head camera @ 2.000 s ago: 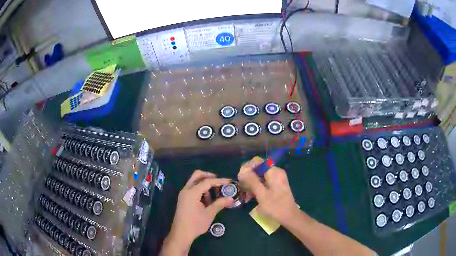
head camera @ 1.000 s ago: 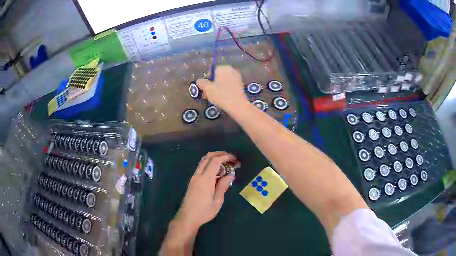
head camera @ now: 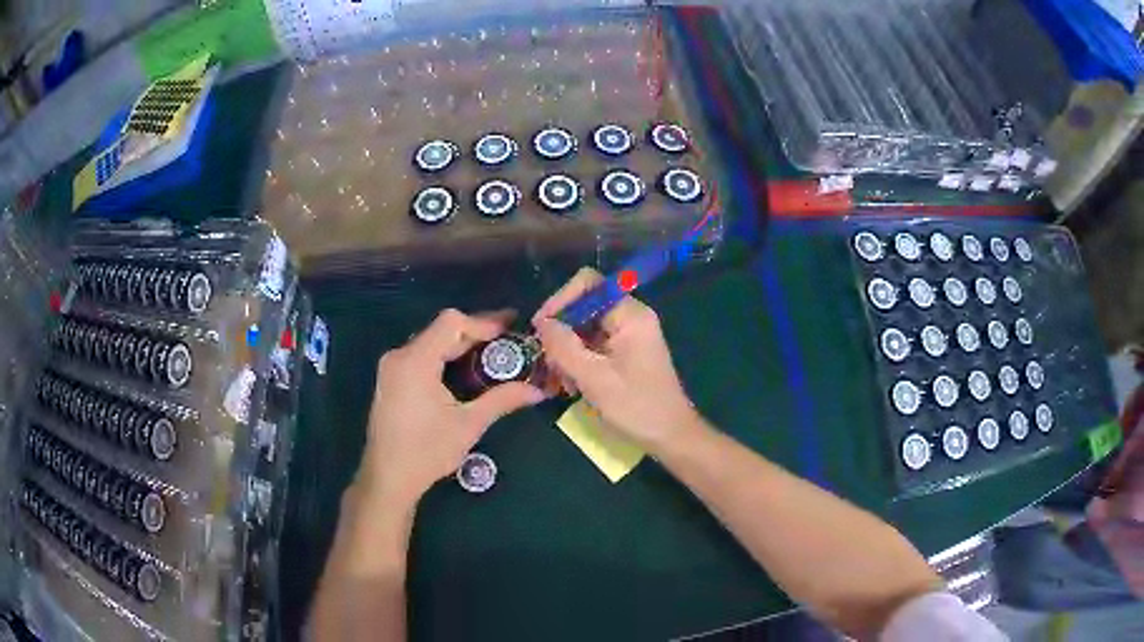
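My left hand (head camera: 433, 395) holds a round component (head camera: 503, 359) with a black rim and silver-white centre between thumb and fingers. My right hand (head camera: 615, 364) grips the blue pen tool (head camera: 602, 299), which has a red spot. Its fingertips are at the right edge of the held component; the tool's tip is hidden there. A small silver disc (head camera: 477, 473) lies on the mat below my left hand. A yellow sticker sheet (head camera: 602, 442) lies partly under my right hand.
The centre tray (head camera: 339, 163) holds two rows of discs. The left trays (head camera: 226, 464) hold discs on edge. The right tray (head camera: 1066, 339) holds discs in a grid. Ribbed trays (head camera: 828, 88) stand rear right, sticker sheets (head camera: 157, 119) rear left. Green mat (head camera: 552, 552) lies beneath.
My right hand has come back from the centre tray to my left hand, and another disc now stands in the tray's rear row. The small silver disc shows on the mat again. The camera view has shifted.
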